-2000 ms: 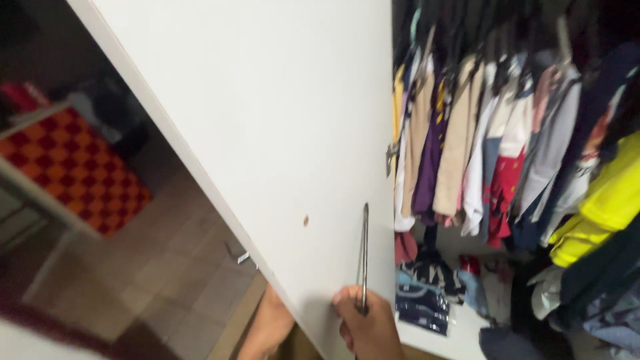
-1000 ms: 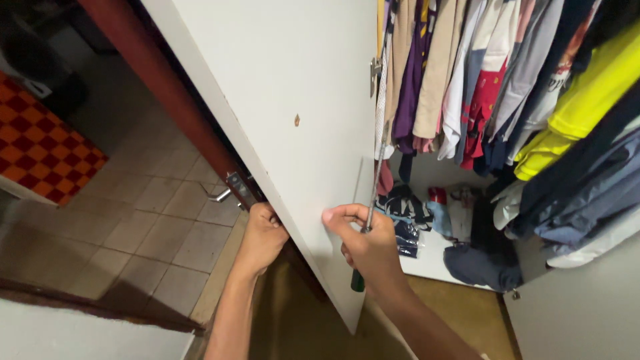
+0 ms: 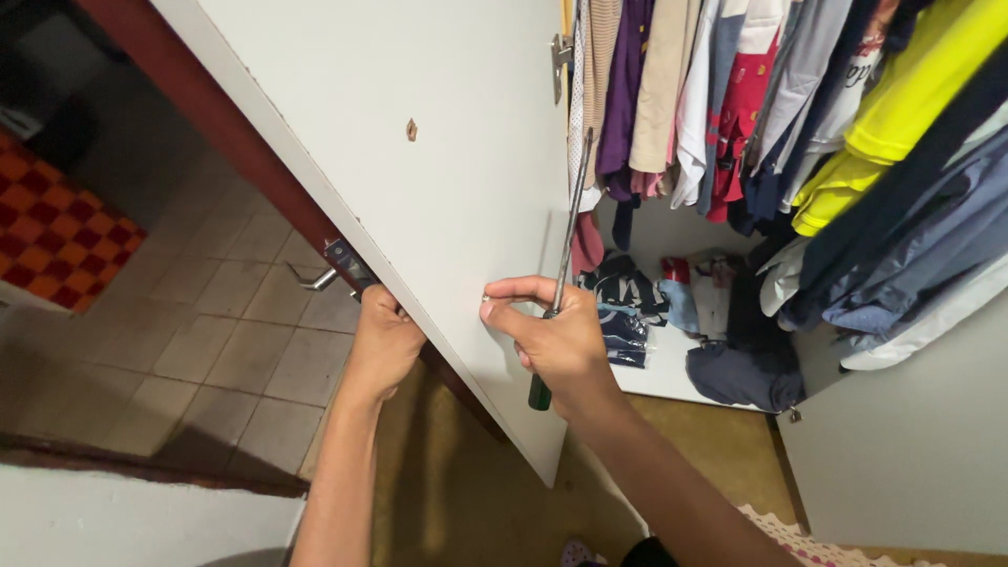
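A white wardrobe door panel [image 3: 441,197] stands swung out in the middle of the view, with a small chipped hole above my hands. My right hand [image 3: 551,331] holds a long screwdriver [image 3: 573,213] across its palm, shaft up and green handle down. Its thumb and forefinger pinch a small light-coloured piece [image 3: 486,298] against or close to the panel's face. At the panel's left edge is my left hand [image 3: 384,335], its fingers curled and partly hidden behind the edge; whether it grips the panel cannot be told.
A metal hinge [image 3: 561,67] sits at the panel's far edge. Clothes hang on the right above folded garments [image 3: 740,374]. A room door's lever handle [image 3: 315,277] is just left of my left hand. An orange-and-red checkered surface [image 3: 59,228] lies farther left, over a tiled floor.
The screwdriver lay along the panel two seconds ago and now leans up from my right hand. My left hand has come into fuller view at the panel's edge. The view has shifted.
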